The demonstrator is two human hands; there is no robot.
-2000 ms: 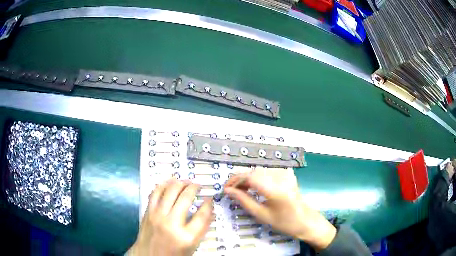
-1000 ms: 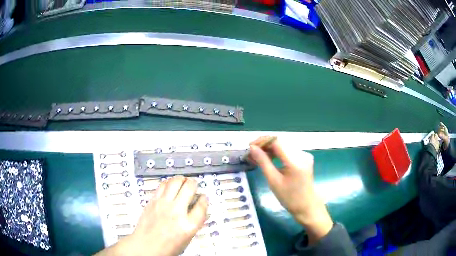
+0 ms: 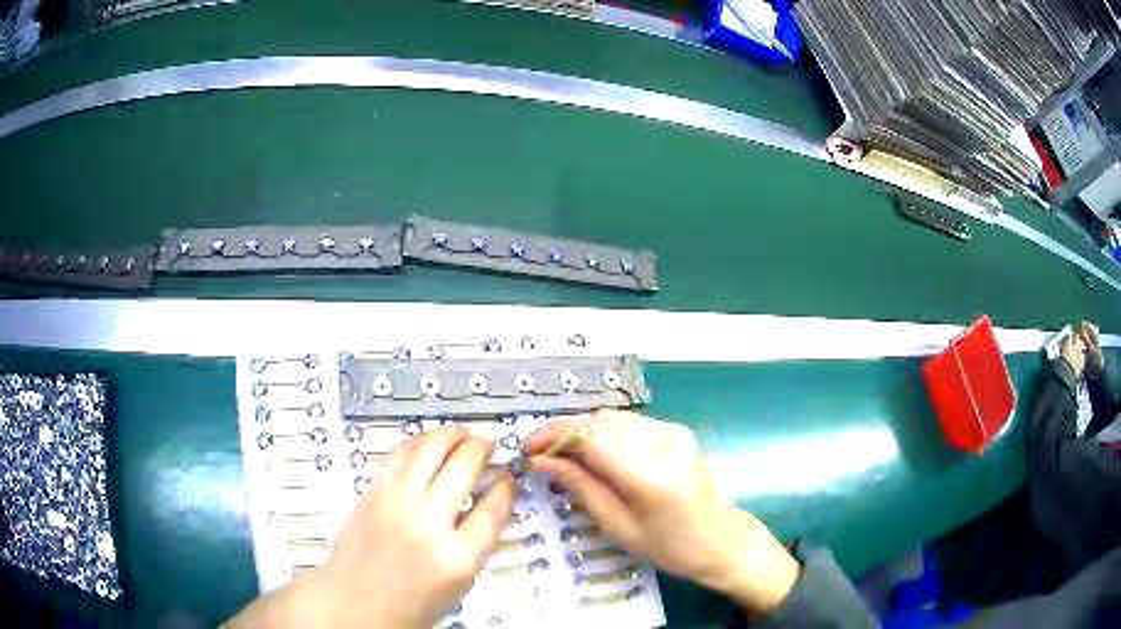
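A dark grey strip fixture (image 3: 492,401) with a row of silvery round positions lies across the upper part of a white component sheet (image 3: 277,492). The sheet bears rows of small dumbbell-shaped components (image 3: 293,437). My left hand (image 3: 412,522) rests on the sheet below the fixture, thumb and fingers close together. My right hand (image 3: 639,492) is beside it, its fingertips pinched around a thin tan stick (image 3: 559,445). Both hands' fingertips nearly meet over the sheet's middle. Whether my left fingertips hold a small component cannot be told.
A black tray of shiny metal rings (image 3: 55,479) is at the left. Strip fixtures (image 3: 529,256) lie end to end on the green belt (image 3: 492,160). A red bin (image 3: 971,383) stands right. Stacked sheets (image 3: 934,86) and a blue bin (image 3: 752,27) are beyond. Another person's hands (image 3: 1079,350) show far right.
My right hand reached the fixture's right end one second ago and is now back beside my left hand over the sheet. The fixture's right end is uncovered. The view has shifted.
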